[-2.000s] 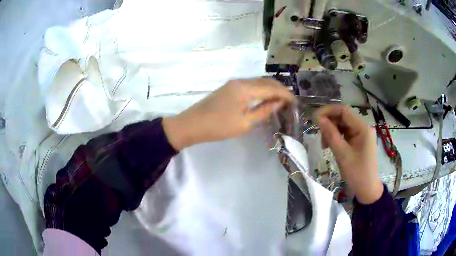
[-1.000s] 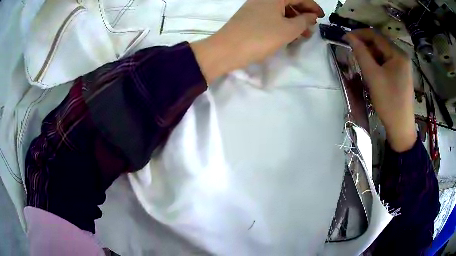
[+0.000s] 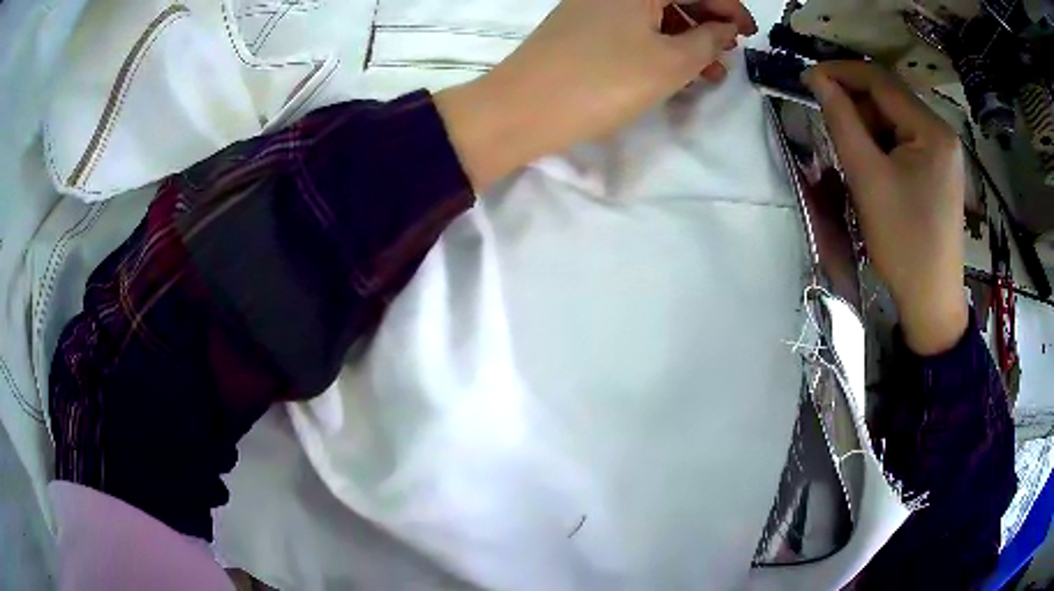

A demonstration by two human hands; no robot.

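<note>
The white garment body (image 3: 647, 335) spreads in front of me, with a dark stitch line across it. The shiny metal folder (image 3: 823, 208) lies along its right edge. The narrow white band strip (image 3: 846, 341) curls beside the folder, with loose thread tails. My left hand (image 3: 613, 87) is over the cloth's top edge, fingers curled close together; a thin pale line shows between them, too small to name. My right hand (image 3: 896, 173) has its fingertips at the dark metal piece (image 3: 780, 76) at the folder's upper end; whether it grips is unclear.
The sewing machine (image 3: 878, 29) is at the top right, partly cut off. A red-handled tool (image 3: 1003, 318) lies right of my right hand. A white flap piece (image 3: 139, 104) with dark edge stitching and a stitched welt pocket (image 3: 445, 49) are at upper left. A blue bin (image 3: 1034, 520) is at the lower right edge.
Since two seconds ago the view has moved closer and the machine has shifted to the upper right. My right fingertips have come to the dark metal piece. In the last second almost nothing has moved.
</note>
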